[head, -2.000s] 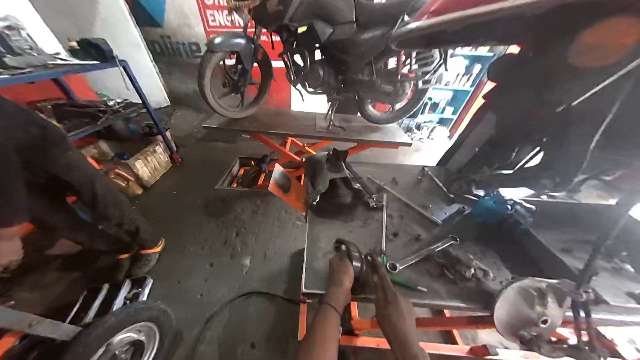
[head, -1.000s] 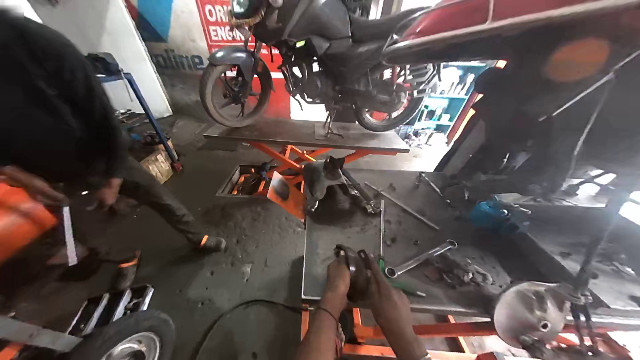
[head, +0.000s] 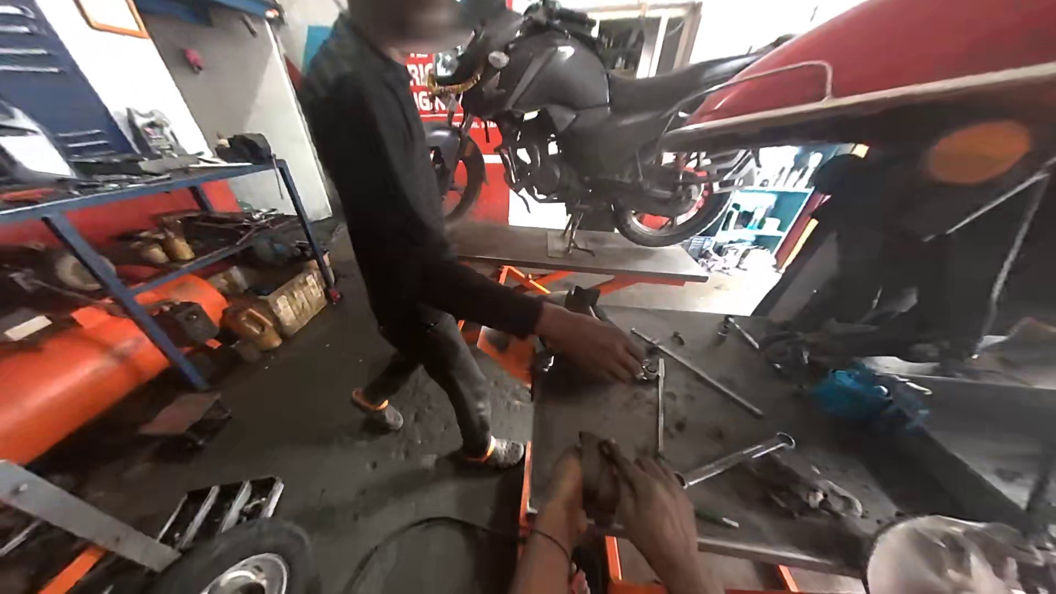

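A dark, curved part (head: 597, 478), too blurred to name more exactly, is held between my two hands over the near edge of the metal lift table (head: 577, 412). My left hand (head: 563, 495) grips it from the left, and my right hand (head: 656, 503) closes on its right side. To the right of my right hand lies a combination wrench (head: 738, 460). A green-handled tool (head: 716, 517) lies partly behind that hand. Beyond my hands, a thin metal rod (head: 660, 408) and a longer bar (head: 697, 371) rest on the table.
A co-worker (head: 379, 165) stands at the left, one hand on the table's far part. A motorcycle (head: 569, 107) stands on another lift behind. A wheel (head: 247, 569) lies lower left, a blue workbench (head: 165, 183) stands left, and a round metal part (head: 949, 557) sits lower right. A cable (head: 421, 524) crosses the floor.
The co-worker has come from the far left to the table and reaches over it with one hand. My hands still hold the dark part together over the near edge.
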